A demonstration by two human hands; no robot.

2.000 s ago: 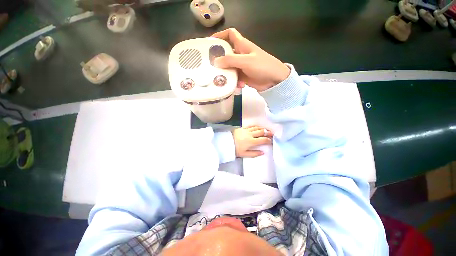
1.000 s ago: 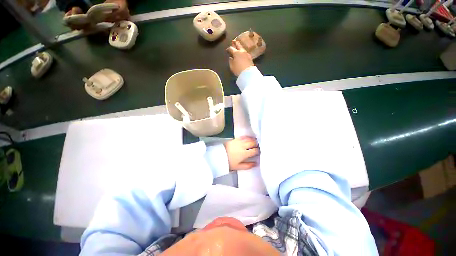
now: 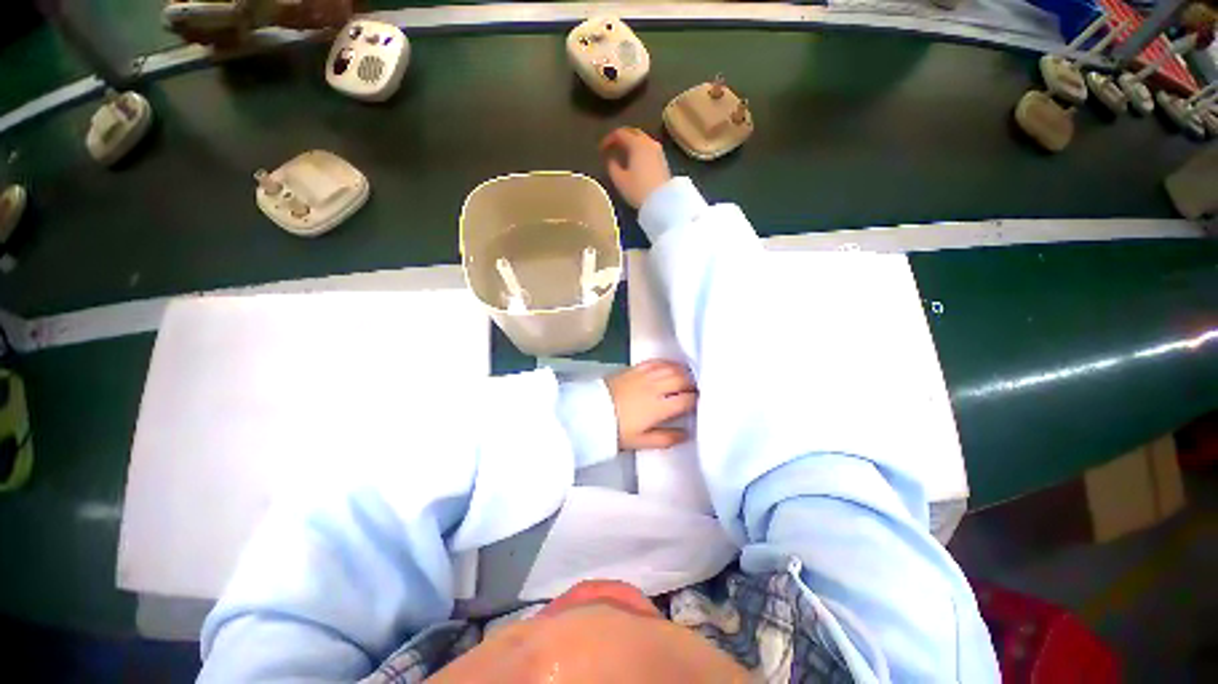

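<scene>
A beige open tub (image 3: 554, 327) stands at the belt's near edge between white mats, with two slim white arms inside. My right hand (image 3: 633, 163) is over the belt, behind and right of the tub, fingers partly curled, apparently holding nothing. An upturned beige head (image 3: 708, 120) with two short stubs lies just beyond it, not touched. My left hand (image 3: 652, 404) rests palm down on the right mat's edge, near the tub, fingers slightly apart, holding nothing seen.
The dark green belt (image 3: 454, 134) carries another upturned head (image 3: 313, 193) and grille-side-up heads (image 3: 367, 62). White mats (image 3: 321, 401) lie either side. More heads and posts are at far right. Another person's hands (image 3: 301, 14) show at top left. A carton (image 3: 1135, 489) is at lower right.
The head that covered the tub is off it, and the tub is open. My right hand has let go of the upturned head on the belt. My left hand stays on the mat.
</scene>
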